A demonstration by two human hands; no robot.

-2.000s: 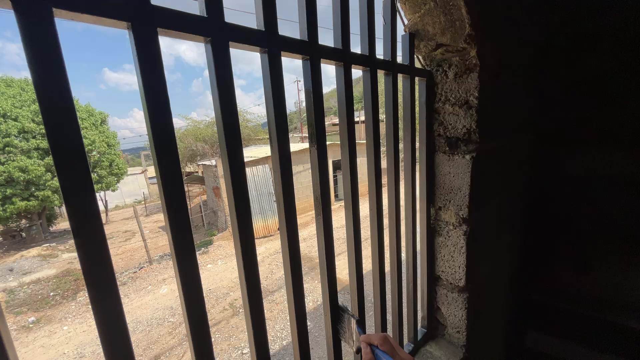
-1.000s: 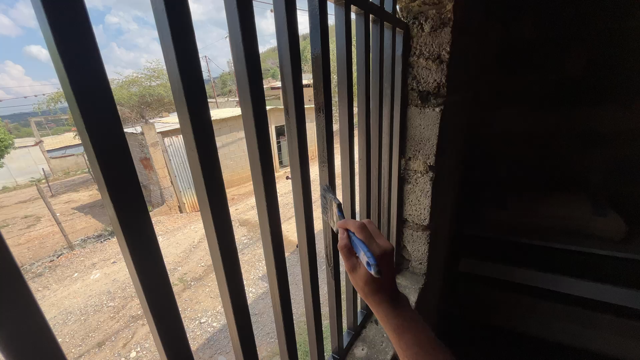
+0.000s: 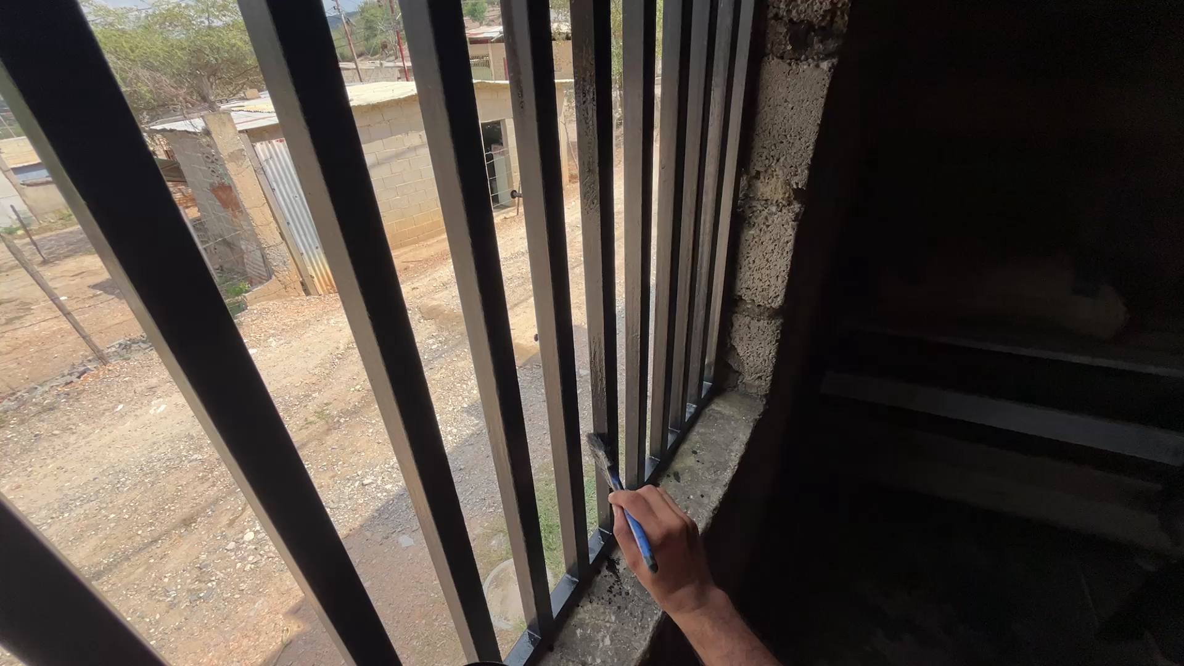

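Note:
My right hand (image 3: 664, 550) grips the blue handle of a paintbrush (image 3: 638, 535) near the lower part of a window grille. The bristles, dark with paint, touch or nearly touch one upright metal bar (image 3: 599, 370), low down, a little above the bottom rail (image 3: 564, 592). That bar shows patchy dark marks along its face, while the bars about it look dark and more even. The forearm comes in from the lower right. My left hand is out of view.
A rough concrete sill (image 3: 712, 453) with dark spots runs under the grille and meets a concrete block wall (image 3: 772, 240). Outside lie a gravel road (image 3: 370, 407) and a block building (image 3: 393, 162). The room at right is very dark.
My right hand has moved down along the bar with the paintbrush since one second ago. The view has tilted down, showing more of the sill and bottom rail.

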